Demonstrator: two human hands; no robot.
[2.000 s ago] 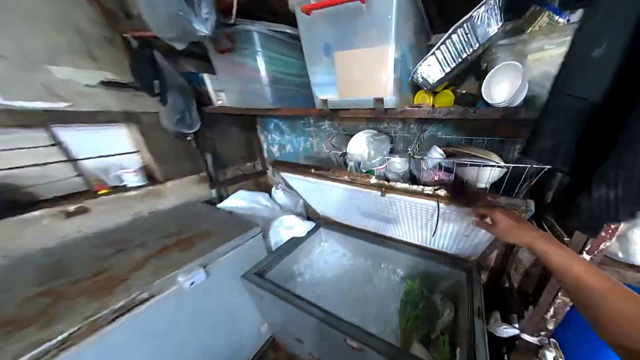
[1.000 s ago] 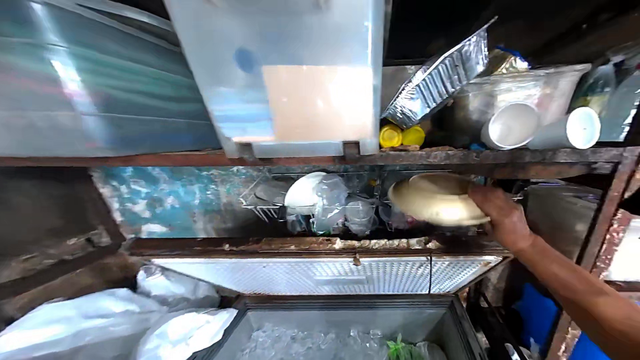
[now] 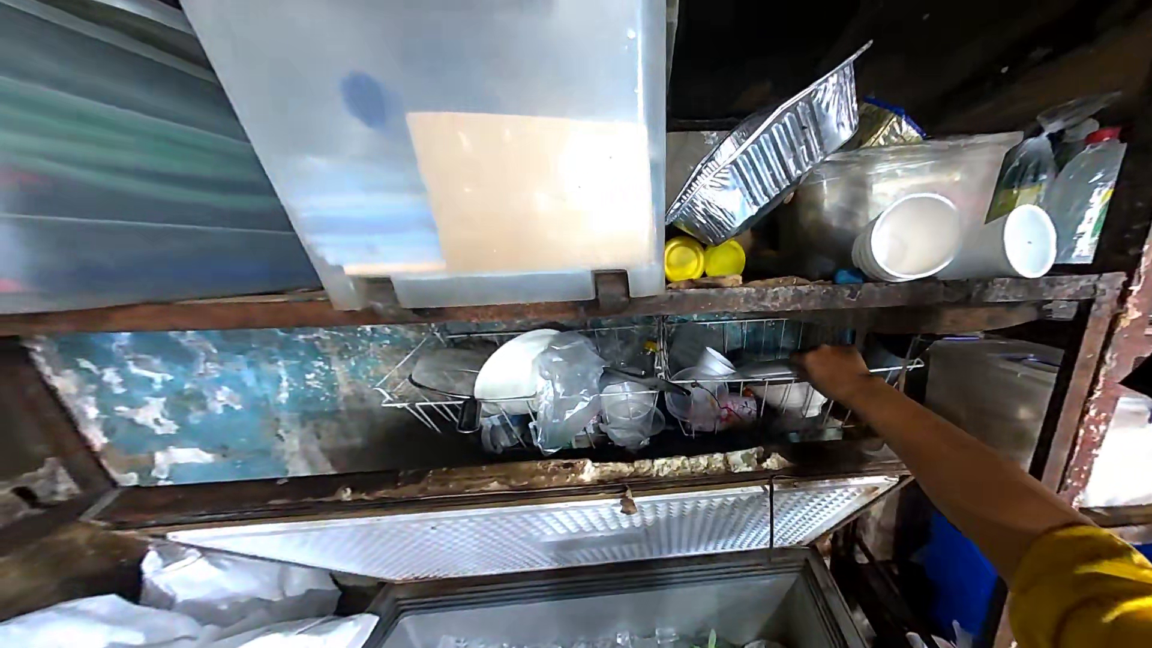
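Observation:
My right hand point(image 3: 835, 371) reaches into the right part of a wire dish rack point(image 3: 432, 409) below the wooden shelf. Its fingers are at the rim of dark, blurred dishware; whether they grip it I cannot tell. Just under the hand sits a pale bowl point(image 3: 792, 398). Left of it in the rack are clear plastic cups point(image 3: 697, 396), a clear plastic bag point(image 3: 567, 382) and a white plate point(image 3: 511, 367). My left hand is out of view.
The wooden shelf point(image 3: 504, 312) above bears a large plastic bin point(image 3: 504, 54), foil trays point(image 3: 774, 148), yellow lids point(image 3: 684, 259) and stacked white cups point(image 3: 909, 238). Below, a chest freezer's raised lid point(image 3: 558, 540) stands behind its open top. White bags point(image 3: 234, 585) lie at left.
One second ago my right hand was at a beige bowl-like dish over the rack; now that dish is no longer seen there and the hand is within the rack. The view has moved closer to the shelf.

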